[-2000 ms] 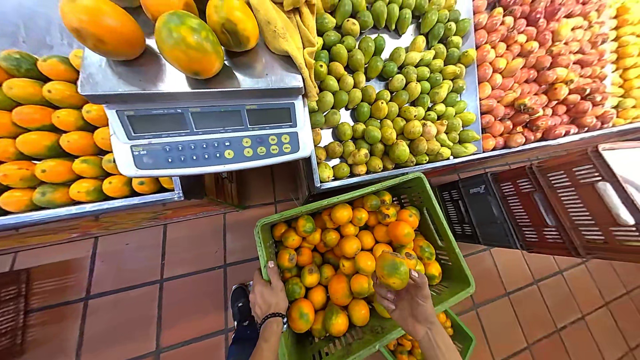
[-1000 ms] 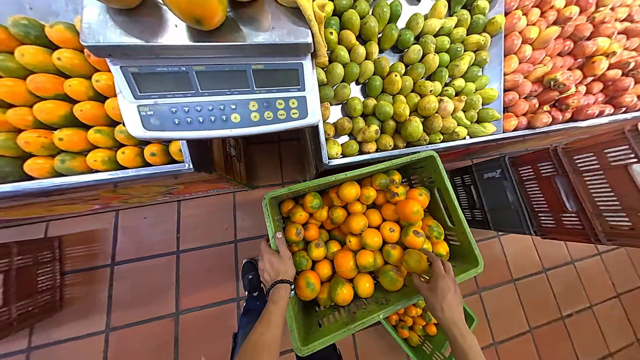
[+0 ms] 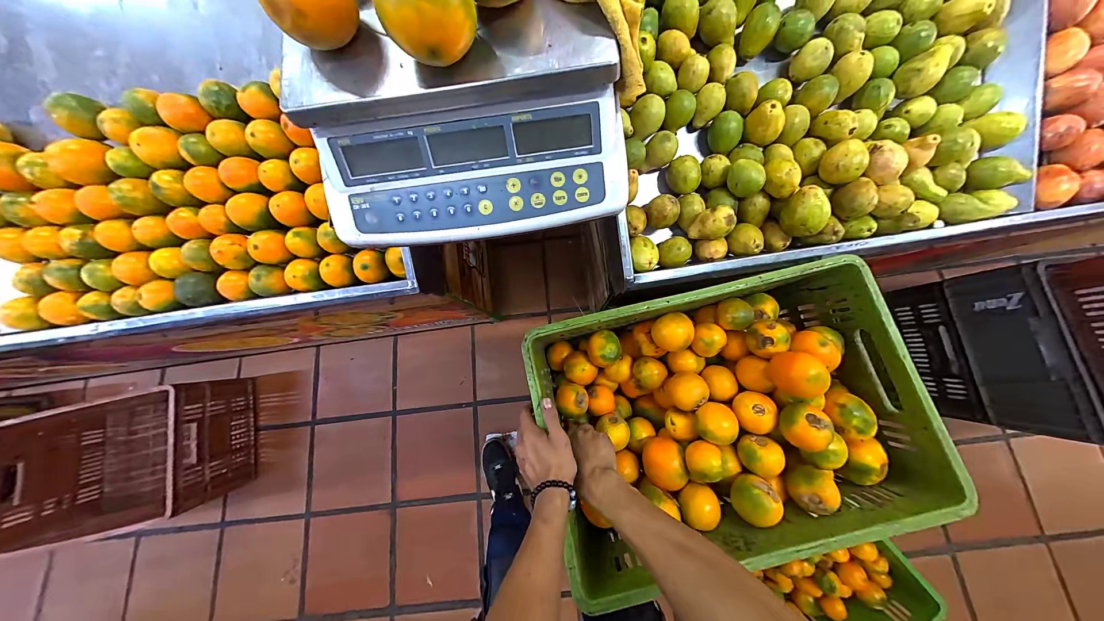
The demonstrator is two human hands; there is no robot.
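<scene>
A green plastic crate [image 3: 927, 414] holds many orange-and-green round fruits [image 3: 716, 423]. My left hand [image 3: 546, 448], with a dark beaded bracelet at the wrist, grips the crate's left rim, fingers over the edge. Just inside that rim, my right hand [image 3: 593, 455] reaches down at the left end among the fruits; its fingertips are hidden, so whether it holds a fruit cannot be told. Under this crate, a second green crate [image 3: 918, 586] with smaller orange fruits shows at the lower right.
A digital scale [image 3: 474, 172] bearing large papayas [image 3: 427, 26] stands above. Metal trays of papayas [image 3: 155, 216] and green fruits [image 3: 802, 129] flank it. A brown crate [image 3: 86, 466] lies left; black crates [image 3: 1018, 345] stand right. A shoe [image 3: 500, 466] is beside my left hand.
My right hand has moved from the crate's lower right side to its left end, next to my left hand. It was on a green-orange fruit two seconds ago. My left hand remains on the left rim.
</scene>
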